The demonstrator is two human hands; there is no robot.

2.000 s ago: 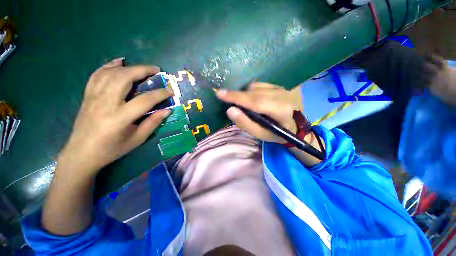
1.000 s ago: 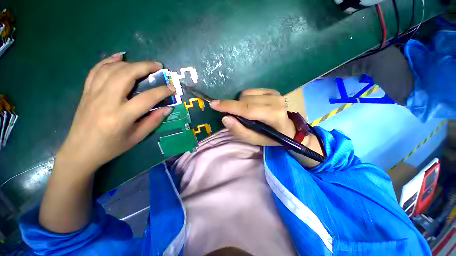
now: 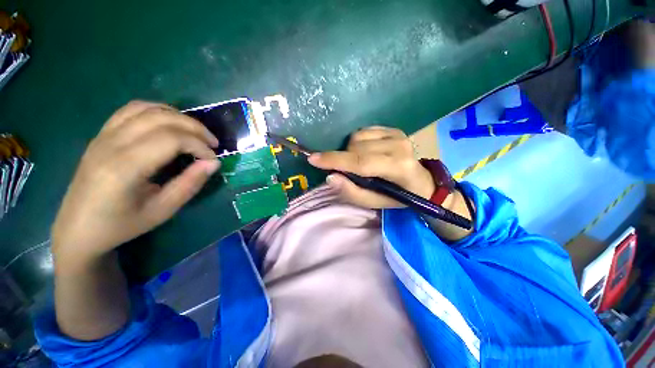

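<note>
A black display screen with a white frame (image 3: 228, 123) lies on the mat, its flex-tail end bright with glare. Below it are two green circuit boards (image 3: 260, 202) with yellow-orange flex tabs (image 3: 295, 182) sticking out to the right. My right hand (image 3: 379, 169) holds the black soldering iron (image 3: 402, 194); its metal tip is beside the screen's lower right corner. My left hand (image 3: 136, 169) is curled over the screen's left side, thumb and index fingertips at its lower edge. Whether the fingers hold anything is hidden.
Fanned stacks of screens (image 3: 13, 176) lie at the left edge. Pale specks (image 3: 316, 100) are on the mat right of the screen. A white and black pot (image 3: 506, 6) and cables (image 3: 551, 36) are at the top right. Another person's blue sleeve (image 3: 610, 108) is beyond the bench edge.
My left hand has drawn back to the left with fingers more curled, uncovering most of the screen. The iron's tip came down to the screen's flex end. The other person's arm has moved.
</note>
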